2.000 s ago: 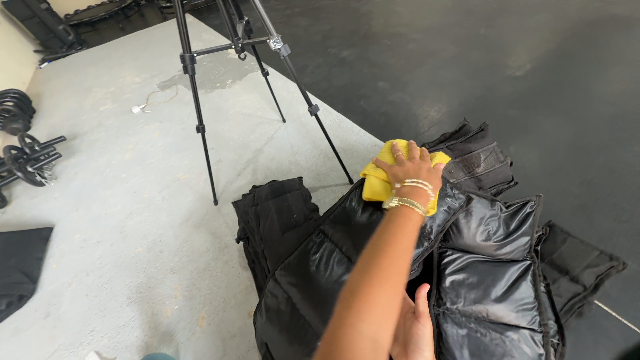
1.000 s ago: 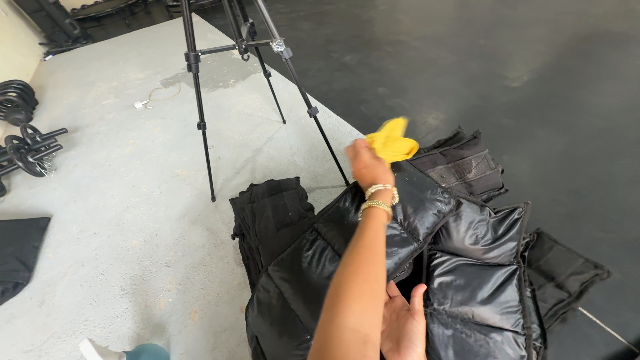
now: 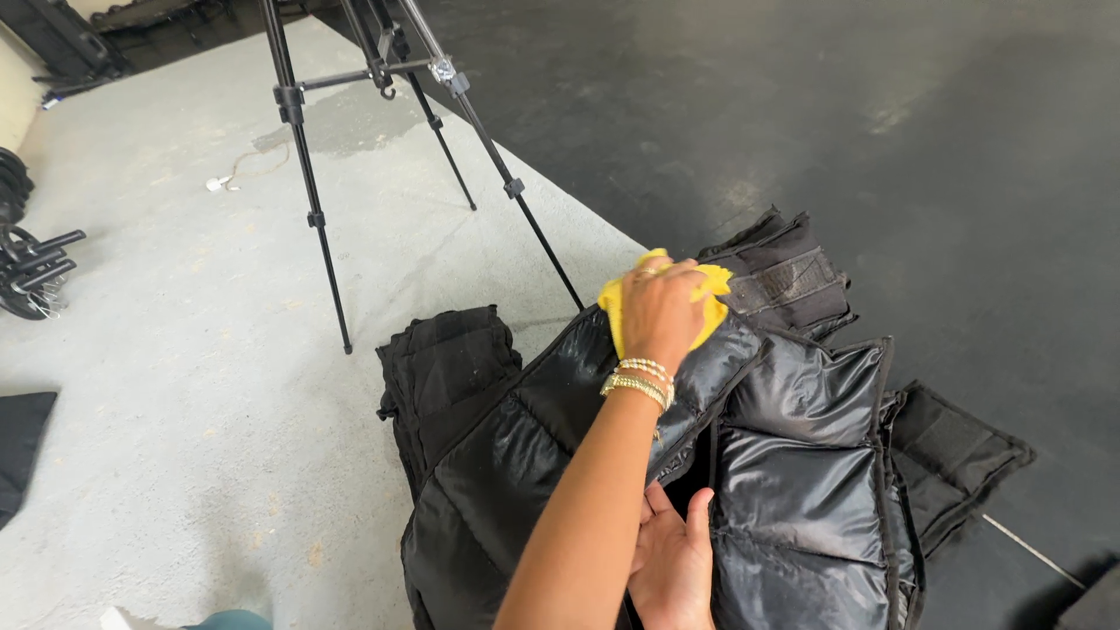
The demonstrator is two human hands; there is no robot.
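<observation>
My left hand, with bracelets at the wrist, presses a bunched yellow cloth onto the upper part of a glossy black quilted vest. Below it, my right hand is palm up with the thumb apart, beside the vest's dark opening; its fingertips are partly hidden at the edge of a padded panel. Matte black fabric flaps stick out from the vest: one at the left, one at the top with a wide strap, and one at the right.
A black tripod stands beyond the vest on the pale grey floor, one foot close to the cloth. Dark flooring lies to the right. Weight equipment and a black sheet-like item are at left; a teal object shows at the bottom edge.
My left hand lifted the yellow cloth off the vest's upper part, and it is now back down against the panel. My right hand has stayed by the opening.
</observation>
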